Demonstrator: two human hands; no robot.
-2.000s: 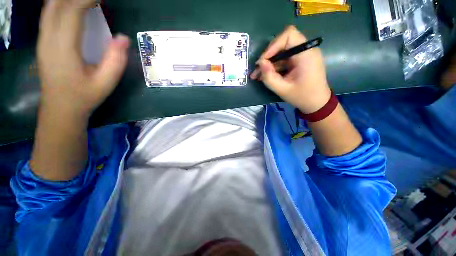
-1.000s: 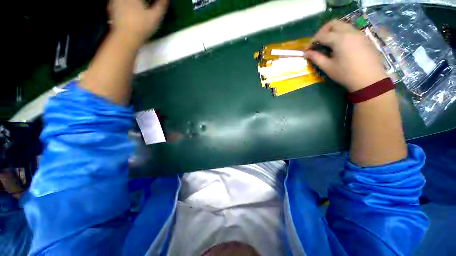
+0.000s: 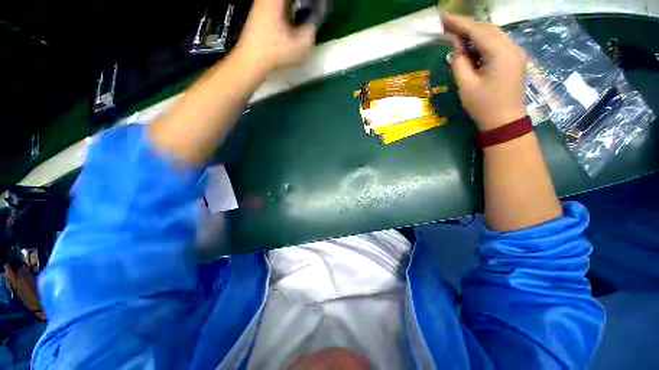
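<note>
My left hand (image 3: 278, 40) is blurred and cut by the top edge, over the white rail. Its fingers are around a small dark object (image 3: 307, 11), too blurred to name. My right hand (image 3: 491, 69), with a dark red wristband, is curled at the rail's edge, just right of the flex cable stack. A dark thing, apparently the black pen-like tool (image 3: 473, 54), shows between its fingers; most of it is hidden. The fanned orange flex cables (image 3: 408, 130) with white parts lie on the green mat (image 3: 325, 159).
A white card (image 3: 220, 189) lies on the mat beside my left sleeve. A crinkled clear bag (image 3: 585, 94) with parts inside lies at the right. The white rail (image 3: 361, 49) crosses behind the mat. Dark phone units (image 3: 106, 87) stand beyond it on the conveyor. Another person's arm (image 3: 22, 289) shows at far left.
The view has shifted, and the phone housing seen two seconds ago is out of view. My left hand has moved right along the rail. My right hand has moved off the flex cable stack, up towards the rail.
</note>
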